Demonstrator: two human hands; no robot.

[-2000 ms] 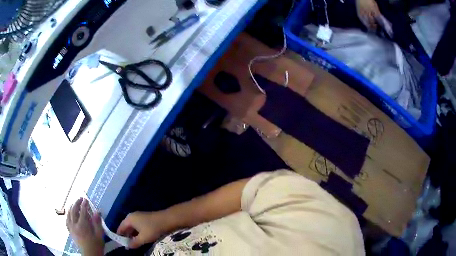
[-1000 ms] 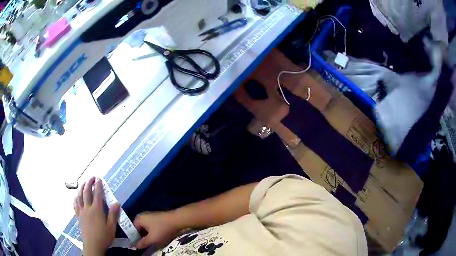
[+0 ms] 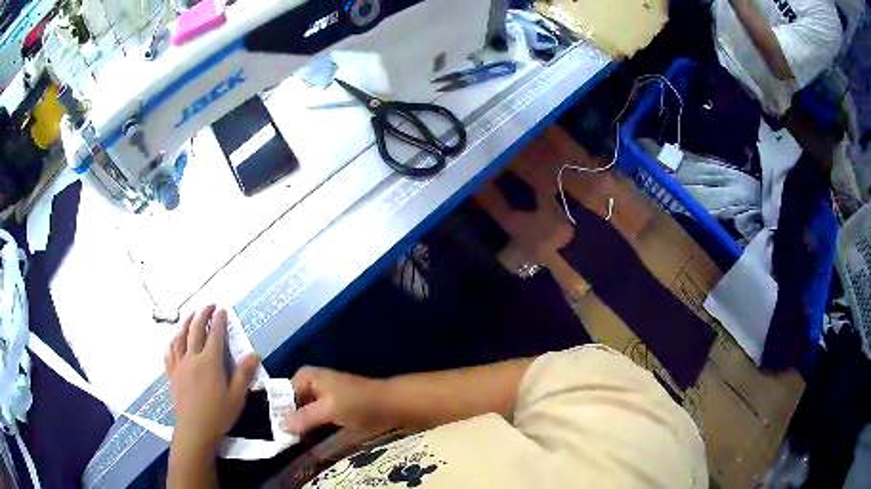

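Observation:
A white strip with small dark marks runs between my hands at the table's front edge. My left hand lies over its upper end, thumb against it, on the ruler edge. My right hand pinches its lower part with thumb and finger. A plain white strip comes from the left, passes behind my left wrist and reaches my right hand. Whether the two strips are one piece I cannot tell. Black-handled shears lie open on the table.
The JACK sewing machine stands at the back. A phone and snips lie on the white table. White loops hang at left. Right are cardboard, dark fabric, a blue basket and another person's arm.
The view has shifted, so the table shows further right. My right hand has drawn the strip into a visible bend; more of the marked strip shows. White fabric over the basket has moved.

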